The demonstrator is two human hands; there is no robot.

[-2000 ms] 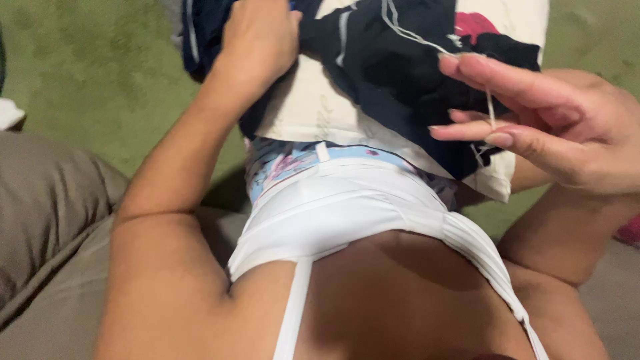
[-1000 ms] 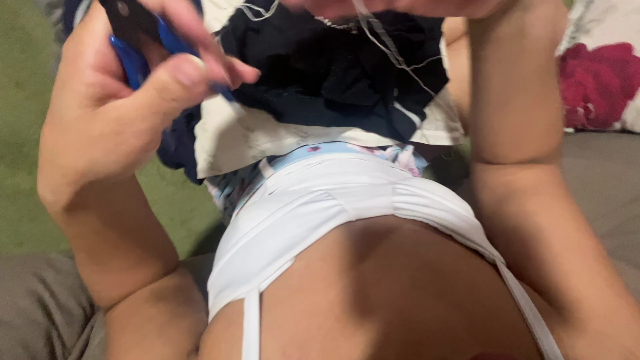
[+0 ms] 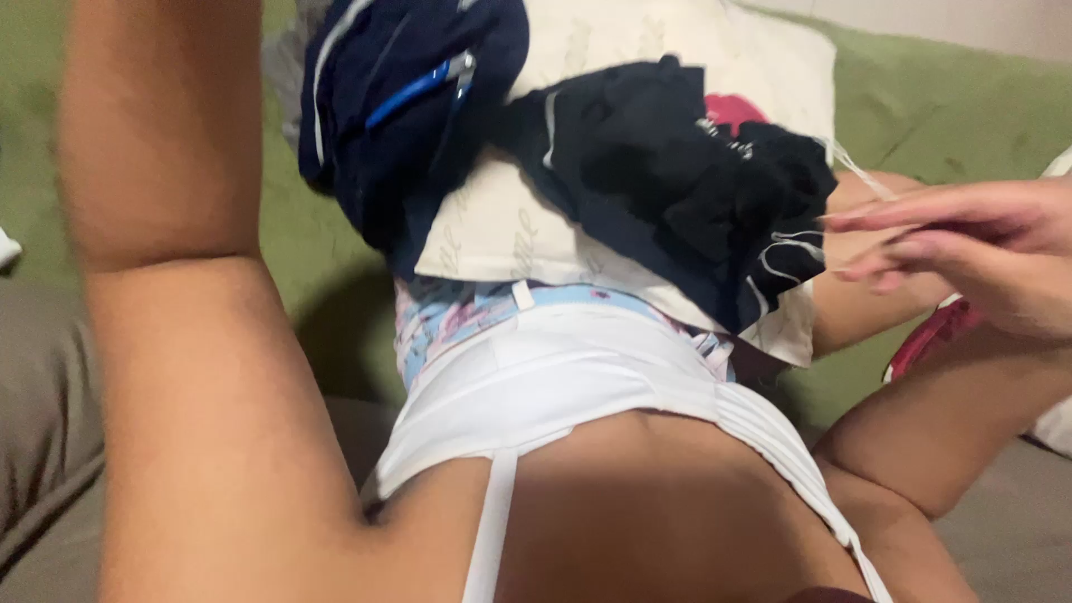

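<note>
My left hand is out of view; the left forearm runs up past the top edge. At the right, my right hand [image 3: 955,243] holds a loose white thread [image 3: 863,172] at its fingers. Beside its fingertips lies a crumpled black and navy cloth [image 3: 636,167] with white thread loops and a pale stripe. Thread snips with blue handles [image 3: 410,94] rest on a separate dark navy cloth [image 3: 377,176] with a white stripe, at upper left. Under the dark cloths is a cream pillow [image 3: 494,239] with faint writing, on my lap.
A green cover [image 3: 963,109] spreads around my legs. Grey-brown cushioning [image 3: 42,402] is at the lower left. A red and white item [image 3: 930,335] shows below my right hand. A small red patch [image 3: 735,111] lies behind the black cloth.
A second ago my left hand held the blue-handled snips; now they lie on the navy cloth and that hand is out of view. My right hand has moved down from the top edge.
</note>
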